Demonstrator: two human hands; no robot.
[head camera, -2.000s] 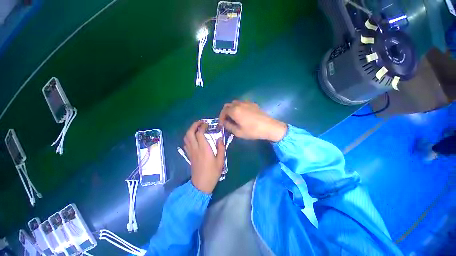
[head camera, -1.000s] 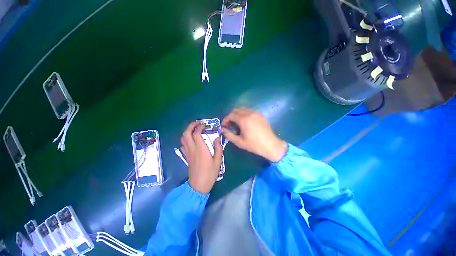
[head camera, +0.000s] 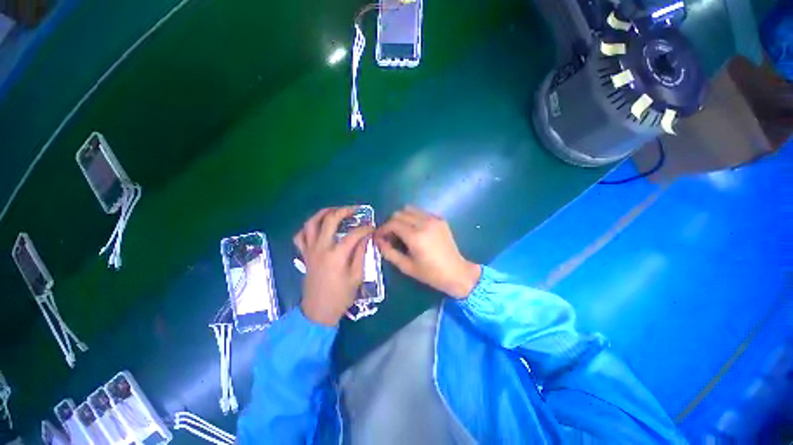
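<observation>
A power bank unit (head camera: 369, 282) lies on the dark green worktop in front of me, its upper end away from me, partly covered by my fingers. My left hand (head camera: 329, 268) lies over its left side and holds it. My right hand (head camera: 428, 252) is at its upper right edge, thumb and fingertips pinched together close to my left fingertips. Whether something small is between them cannot be made out. A bit of white cable shows left of my left hand.
Another open unit (head camera: 249, 282) with white cables lies to the left. Several units (head camera: 130, 408) stand close together at lower left. More lie at far left and top centre. A grey tape dispenser (head camera: 600, 96) with pale tabs stands at right, beside a cardboard box (head camera: 717, 130).
Both hands and the held unit have shifted slightly left in view. The right hand's fingers have moved in closer to the left fingertips. The top unit has shifted up, partly out of the picture.
</observation>
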